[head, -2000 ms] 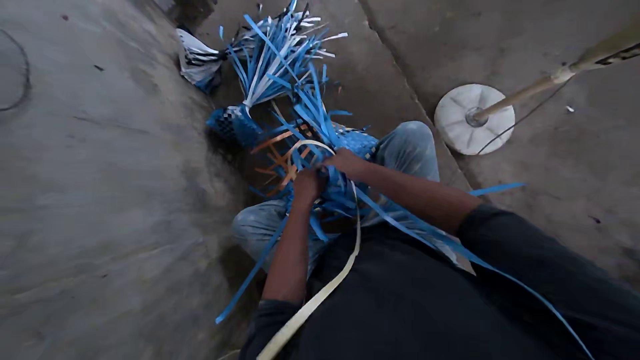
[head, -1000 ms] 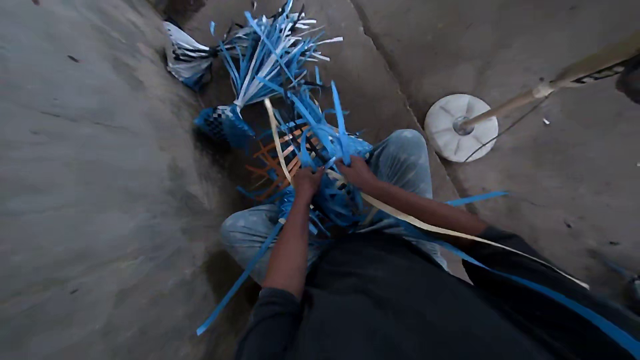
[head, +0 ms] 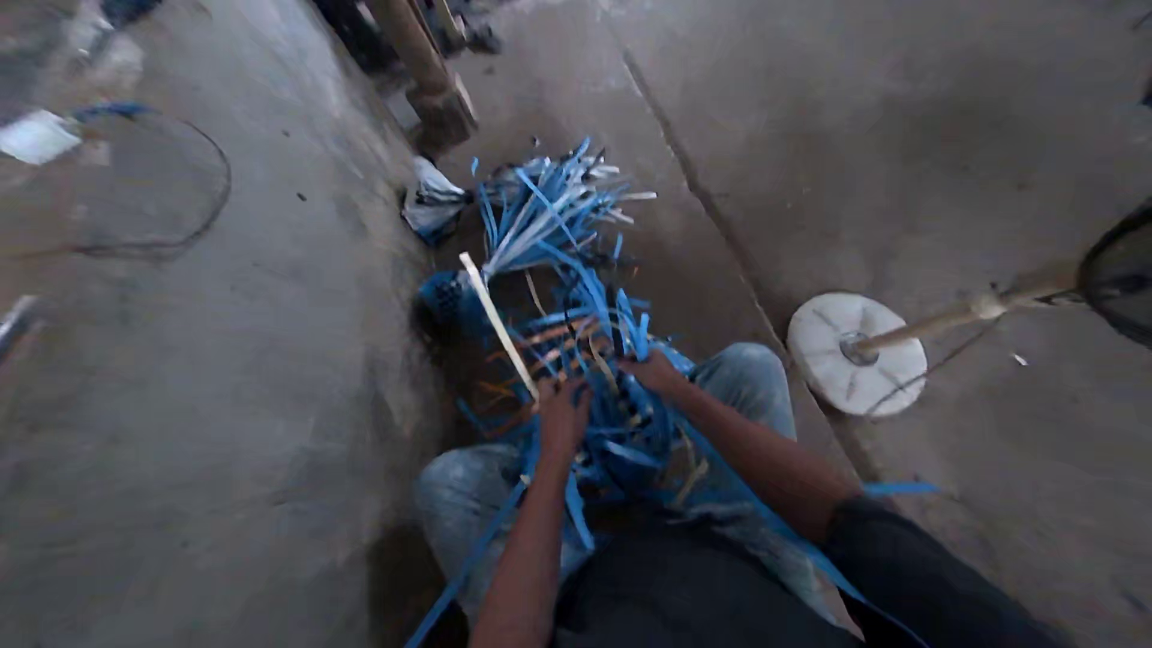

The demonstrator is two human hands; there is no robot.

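Observation:
Between my knees lies a partly woven piece of blue plastic strips (head: 630, 450), with orange and cream strips among them. My left hand (head: 564, 409) is at its left side, fingers bent, beside the lower end of a cream strip (head: 497, 326) that sticks up; whether the fingers grip it is unclear. My right hand (head: 655, 371) is closed on blue strips at the upper right of the weave. A long blue strip (head: 765, 513) runs past my right forearm. Beyond the weave, a bundle of blue and white strips (head: 549, 211) fans out on the floor.
A concrete wall or raised slab (head: 270, 360) rises close on my left. To the right, a fan's round white base (head: 855, 354) with a pole stands on the concrete floor. A white and dark bag (head: 434, 200) sits by the bundle. A wooden post (head: 423, 63) stands farther off.
The cream strip that trailed over my right forearm a second ago no longer lies there. My hands have moved apart. The view has shifted, showing more floor ahead.

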